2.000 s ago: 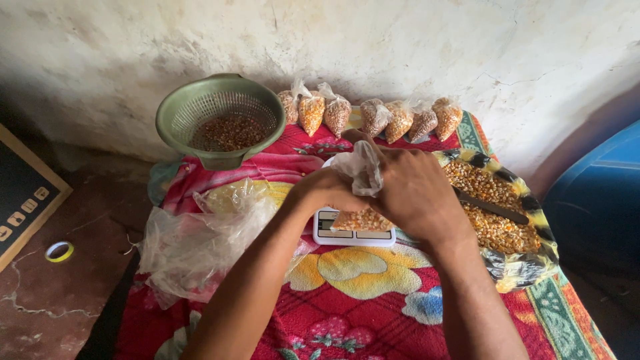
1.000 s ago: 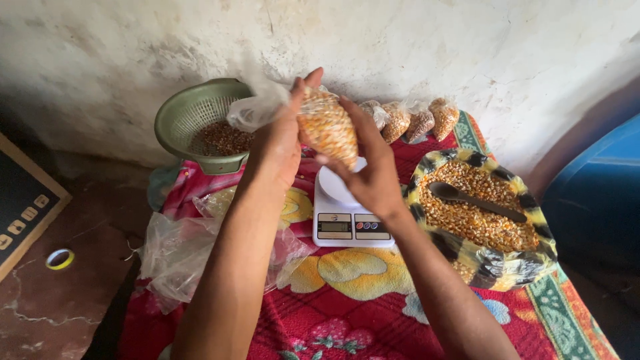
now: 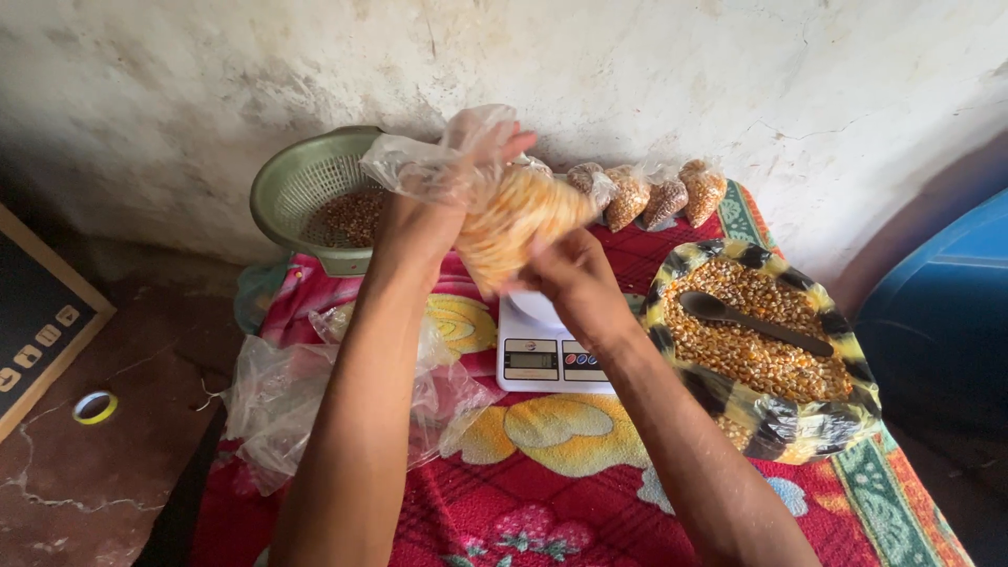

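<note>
A clear plastic bag of corn kernels (image 3: pixel 520 220), blurred by motion, hangs tilted between my hands above a white kitchen scale (image 3: pixel 524 378). My left hand (image 3: pixel 437 209) grips it near the loose, empty upper part, its fingers partly behind the plastic. Against the bag's lower right side is my right hand (image 3: pixel 571 276), with blurred fingertips; whether they pinch it is unclear. On the right, a striped plastic-lined container (image 3: pixel 787 429) holds corn kernels (image 3: pixel 756 370) with a dark spoon (image 3: pixel 756 323) lying on them. Empty clear plastic bags (image 3: pixel 291 402) lie left of the scale.
A green colander (image 3: pixel 276 197) with darker kernels stands at the back left. Several filled bags (image 3: pixel 628 197) line the table's back edge by the wall. A blue plastic container (image 3: pixel 945 315) is at the right; a tape roll (image 3: pixel 94 407) lies on the floor near a cardboard box (image 3: pixel 87 291).
The corn bag was low over the scale two seconds ago, then rose off it. Since one second ago its bottom has swung, and my right hand has moved from its side to lower down.
</note>
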